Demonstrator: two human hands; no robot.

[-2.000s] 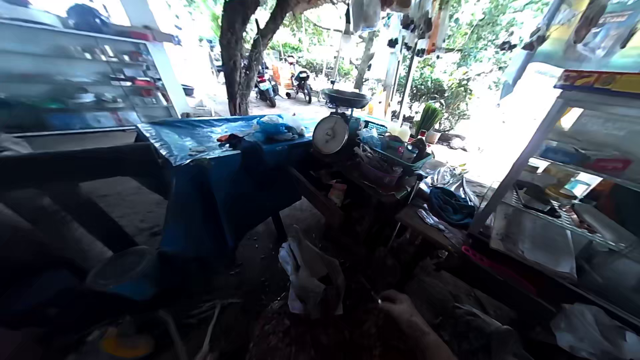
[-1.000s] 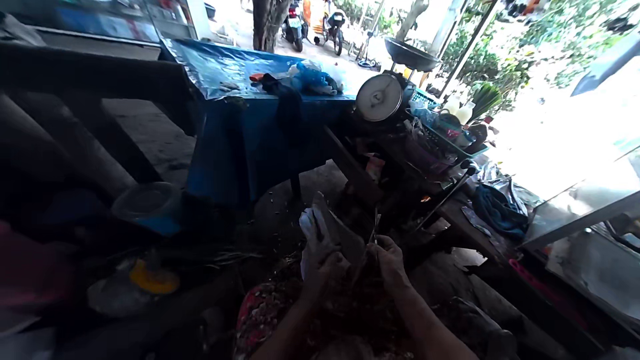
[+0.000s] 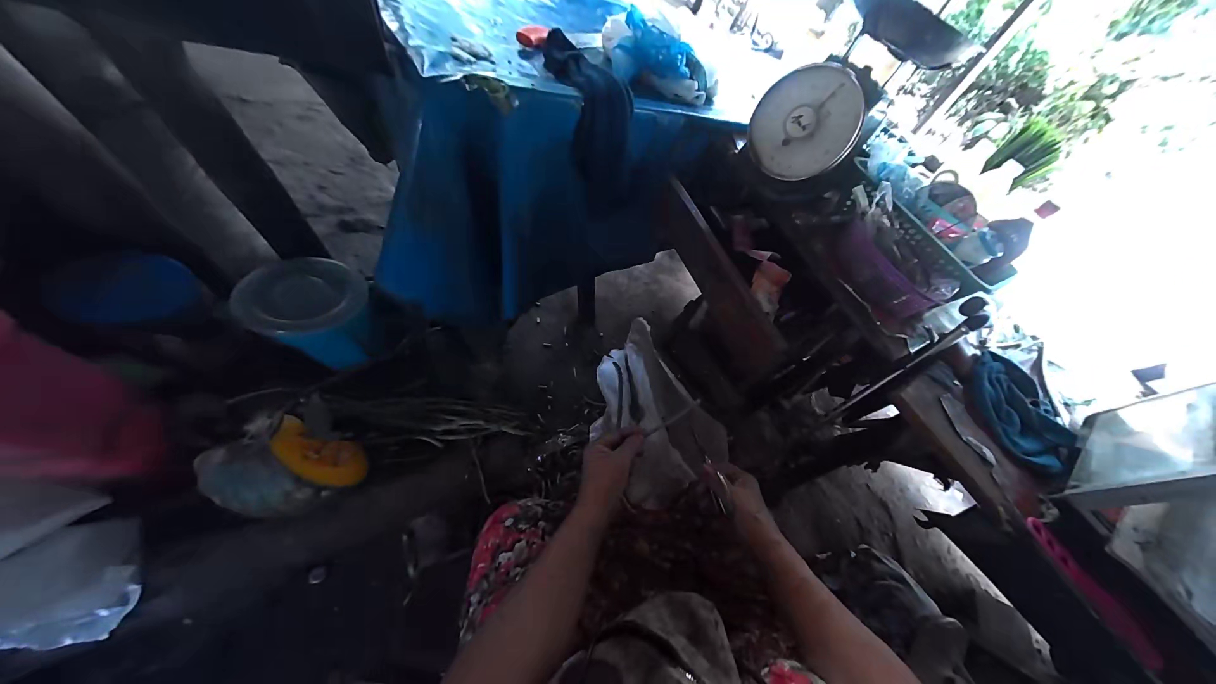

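Note:
My left hand [image 3: 611, 463] pinches one end of a thin pale strip [image 3: 671, 419], which slants up to the right across a piece of light cloth or sacking [image 3: 657, 454]. What the strip is made of is not plain. In my right hand [image 3: 744, 494] is a small metal tool with looped handles, seemingly scissors [image 3: 719, 486], close to the cloth's right edge. The cloth stands in front of my lap, over a patterned red garment [image 3: 503, 546]. Its lower part lies in shadow.
A table with a blue cover [image 3: 475, 190] stands ahead, a dial scale [image 3: 806, 122] at its right. To the left are a lidded blue tub [image 3: 309, 309] and a cut pumpkin [image 3: 318, 458] beside long stems [image 3: 427, 415]. A wooden bench [image 3: 950, 432] with a dark blue cloth [image 3: 1021, 408] is at the right.
The view has tilted down and turned. My left hand, unseen two seconds ago, was at the cloth one second ago and now holds the strip's end.

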